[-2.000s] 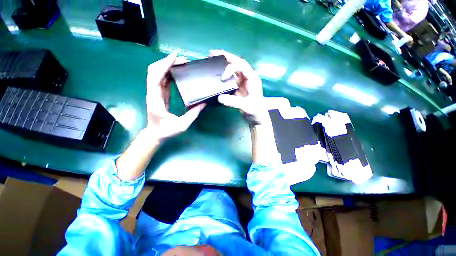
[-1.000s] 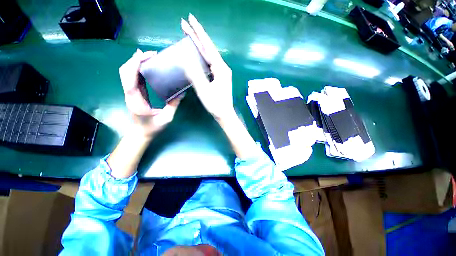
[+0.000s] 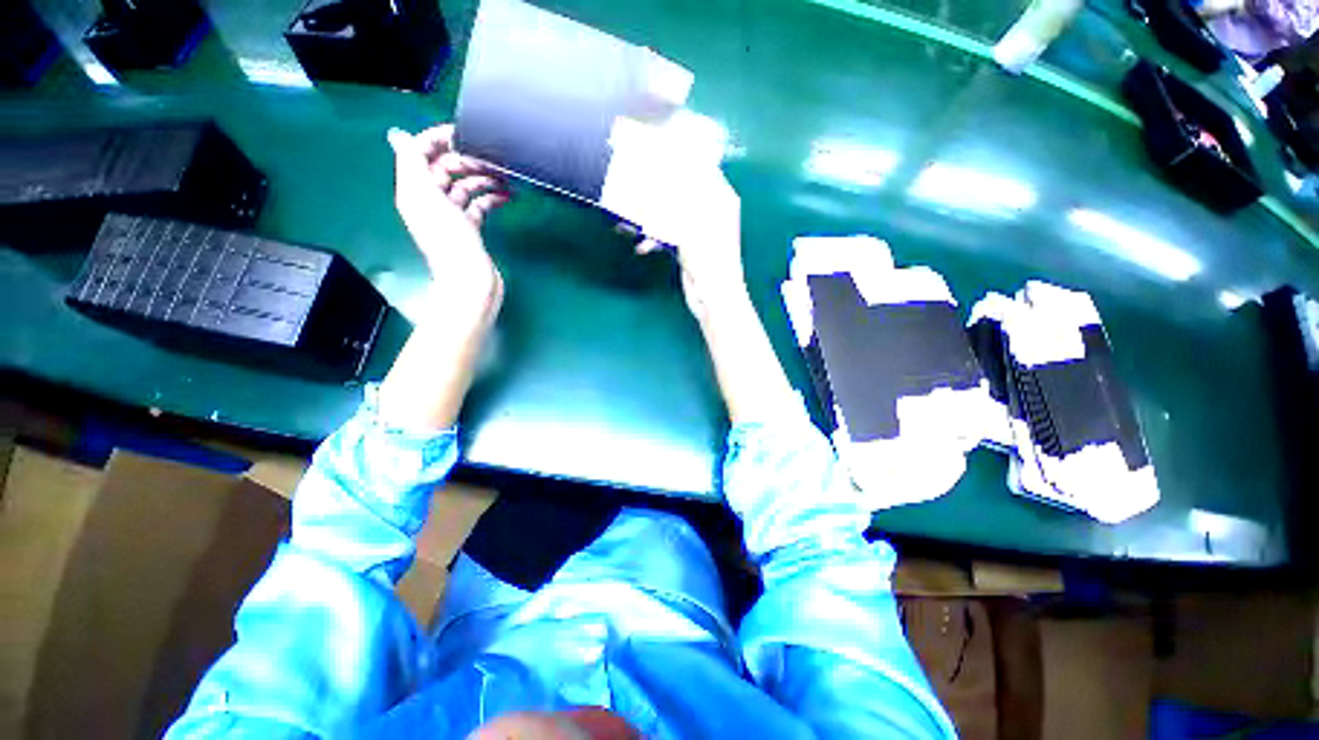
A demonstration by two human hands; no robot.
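A part-folded carton (image 3: 543, 101) with grey-black panels and white flaps at its right end is held up, tilted, above the green bench. My right hand (image 3: 692, 217) grips its right end; the white flaps and the hand blend in glare. My left hand (image 3: 456, 195) is at its lower left corner, fingers curled against or just under the edge; the exact contact is unclear. Carton blanks lie at right in two overlapping piles, a left pile (image 3: 890, 354) and a fanned right pile (image 3: 1078, 398).
A row of finished cartons (image 3: 217, 282) lies at left, with another row (image 3: 130, 174) behind it. An open black box (image 3: 369, 44) and others stand at the back left. A black bin (image 3: 1193, 138) is at far right. Brown corrugated cardboard (image 3: 159, 578) is below the green bench (image 3: 579, 434).
The carton has moved up and now shows white flaps at its right end. My right hand has shifted to that end, and my left hand's grip has loosened. The camera view has shifted.
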